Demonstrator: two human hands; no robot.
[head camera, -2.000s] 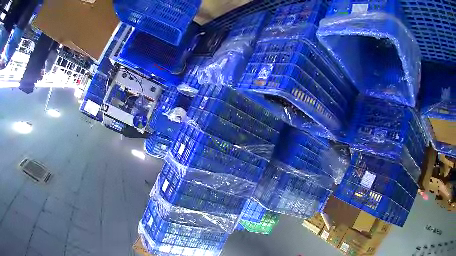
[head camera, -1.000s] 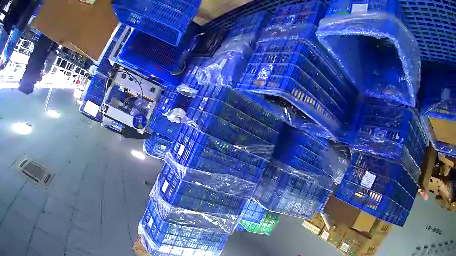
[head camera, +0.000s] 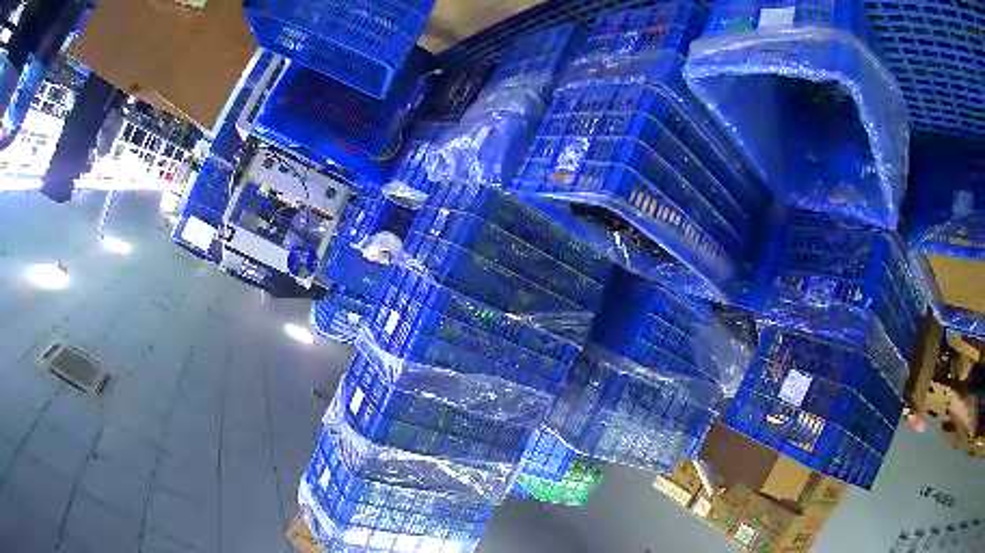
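Neither of my hands is in view. A tall stack of blue slatted crates (head camera: 464, 346) stands in the middle, with clear stretch film (head camera: 432, 378) around it. A second stack of blue crates (head camera: 648, 162) stands to its right, also wrapped. An open blue crate (head camera: 810, 140) at the upper right has film around its rim. A lower right blue crate (head camera: 821, 400) bears a white paper label (head camera: 796, 387). The contents of most crates cannot be made out.
A brown cardboard sheet or box (head camera: 167, 54) is at the upper left. White-framed equipment (head camera: 286, 216) stands beside blue crates. Small cartons (head camera: 756, 508) and a green crate (head camera: 562, 483) show at the bottom. A blue perforated panel (head camera: 929, 65) is at the top right. Ceiling lights (head camera: 49, 275) show at left.
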